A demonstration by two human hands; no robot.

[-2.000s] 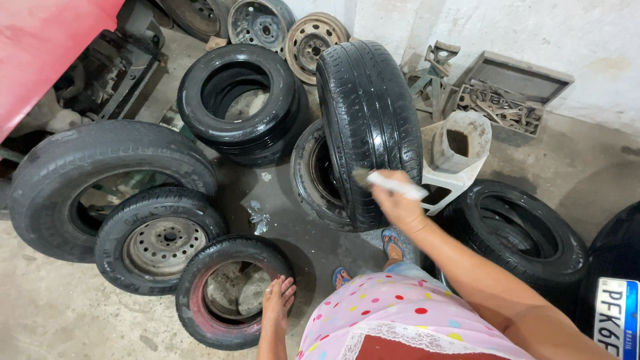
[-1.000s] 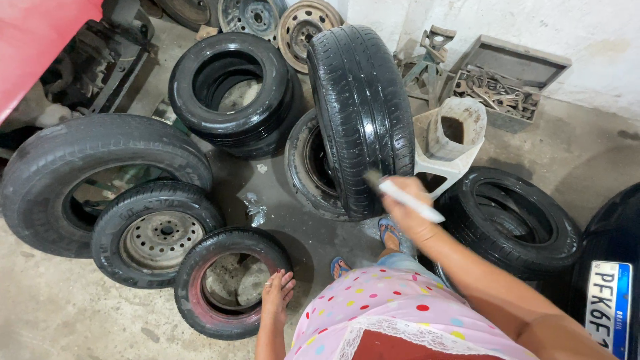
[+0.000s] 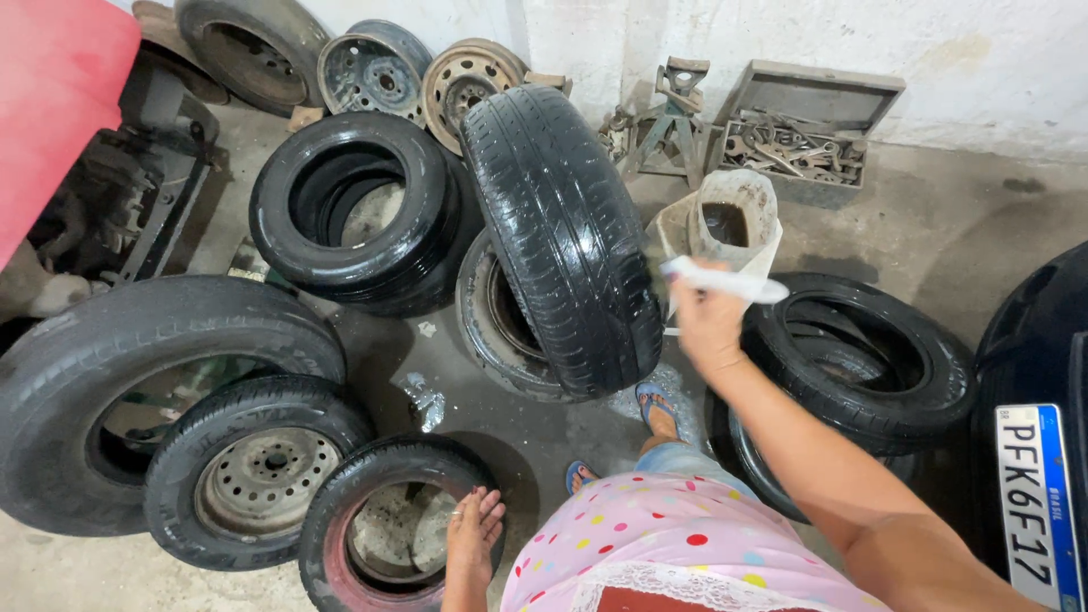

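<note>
My right hand (image 3: 710, 327) is closed on the white handle of a brush (image 3: 735, 282), just right of a large tire (image 3: 565, 246) with a wet, shiny black tread. The brush is blurred and its bristles cannot be made out. That tire stands on edge over a wheel rim with a tire (image 3: 489, 340) lying below it. Behind the brush, a cut-open plastic container (image 3: 765, 204) holds dark liquid and sits on a whitish stand. My left hand (image 3: 476, 527) holds nothing, its fingers spread beside a small tire with a reddish inner side (image 3: 327, 544).
Stacked wet tires (image 3: 272, 212) stand behind on the left, others (image 3: 952, 399) on the right. A large worn tire (image 3: 51, 365) and a tire on a steel rim (image 3: 170, 510) lie left. An open metal toolbox (image 3: 790, 183), a jack stand (image 3: 671, 127) and bare rims (image 3: 374, 51) line the wall. A dark car's rear (image 3: 1028, 340) is at right.
The brush has gone from against the tread of the standing tire to its right, near the container. My left hand stays by the small tire.
</note>
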